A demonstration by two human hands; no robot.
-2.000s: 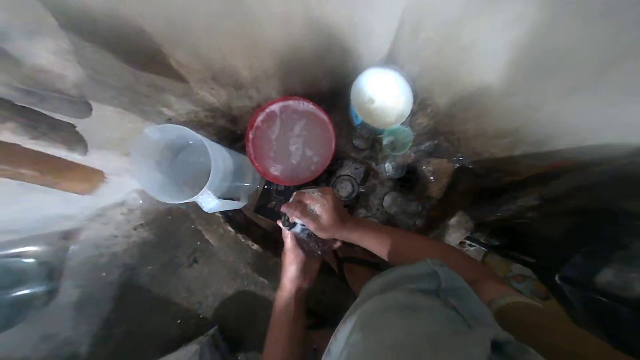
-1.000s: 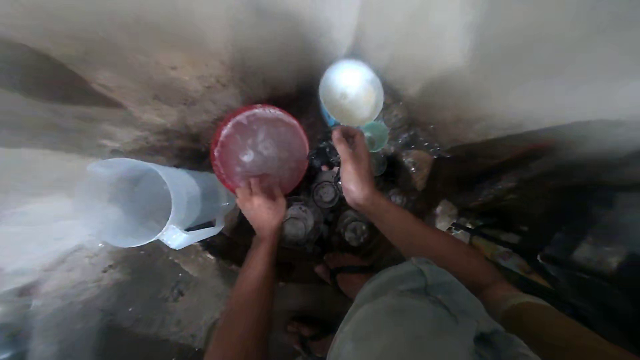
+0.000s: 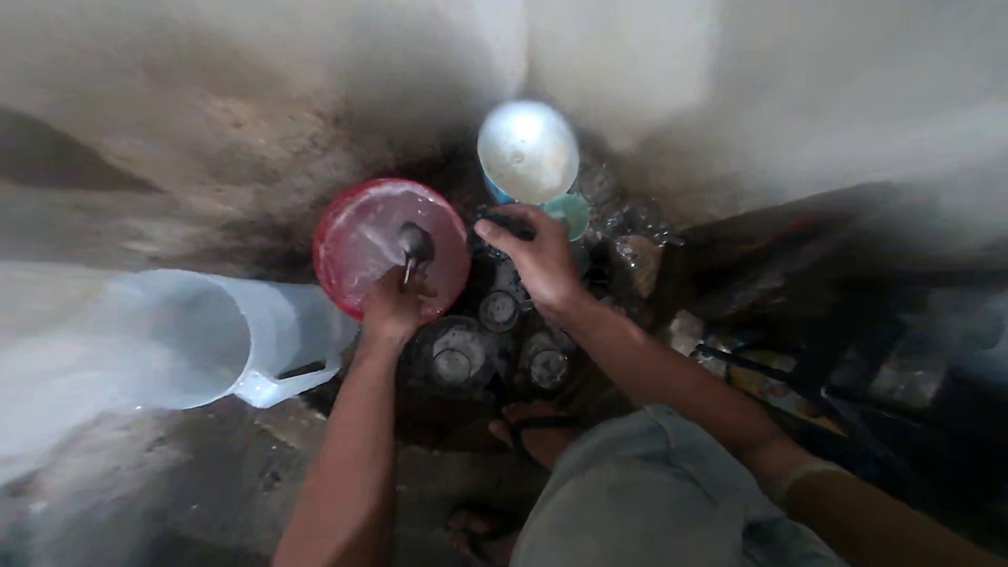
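Observation:
My left hand (image 3: 394, 307) is over the near edge of a red basin (image 3: 335, 291) of cloudy water, its fingers around the handle of a metal spoon or ladle (image 3: 415, 240). To the right of the basin, my right hand (image 3: 539, 256) is raised with thumb and fingers curled about a small dark thing (image 3: 508, 224), which I cannot identify. Just beyond that hand stand a pale round bowl or bucket (image 3: 529, 150) and a small green cup (image 3: 573, 214). Below it, several glass or metal vessels (image 3: 498, 311) stand on the wet floor.
A large translucent plastic jug (image 3: 291, 319) lies or leans at the left, its handle towards me. A stained wall (image 3: 260, 134) rises behind the basin. Crumpled clear plastic (image 3: 630, 228) and dark clutter (image 3: 850, 370) are at the right. My sandalled feet (image 3: 543, 433) are close to the vessels.
Two seconds ago both hands were together below the basin around a small object. They have since parted, the left to the basin, the right beside the green cup. The spoon or ladle now shows in the basin.

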